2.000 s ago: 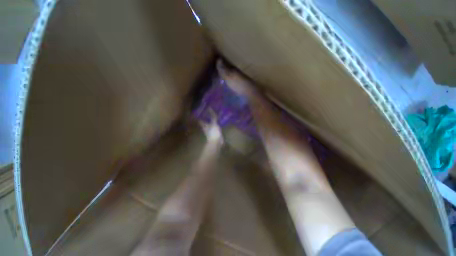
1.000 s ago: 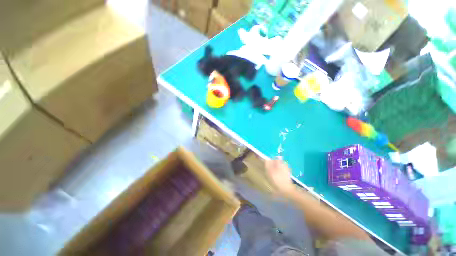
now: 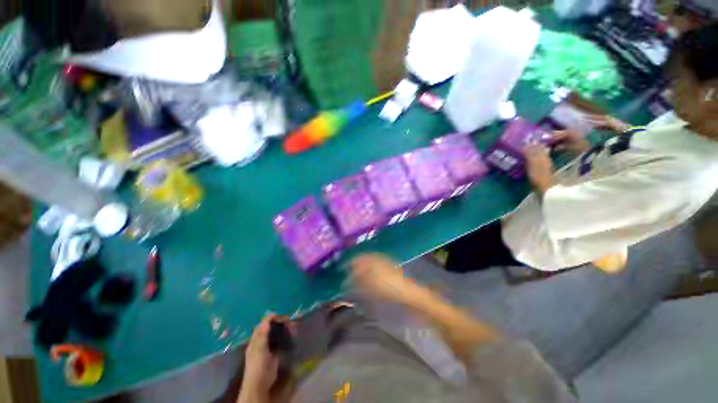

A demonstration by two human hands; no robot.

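Purple retail boxes (image 3: 366, 206) stand in a slanting row on the green table (image 3: 244, 260). The nearest box (image 3: 307, 234) is slightly apart from the others. My right hand (image 3: 374, 277) is blurred, just below that box near the table's front edge, not visibly touching it. My left hand (image 3: 262, 350) is low in the picture at the table edge. A dark patch shows beside its fingers; I cannot tell if it is held.
A person (image 3: 622, 189) at the right handles another purple box (image 3: 516, 146). A rainbow duster (image 3: 323, 130) lies behind the row. At the left are a dark red cutter (image 3: 152, 274), black cloth (image 3: 79, 307), orange-yellow tape (image 3: 83, 366) and clear plastic (image 3: 157, 216).
The view has turned from inside a carton, past the open carton on the floor, to the table. The purple row is now central. My right hand is near its closest box, and my left hand shows.
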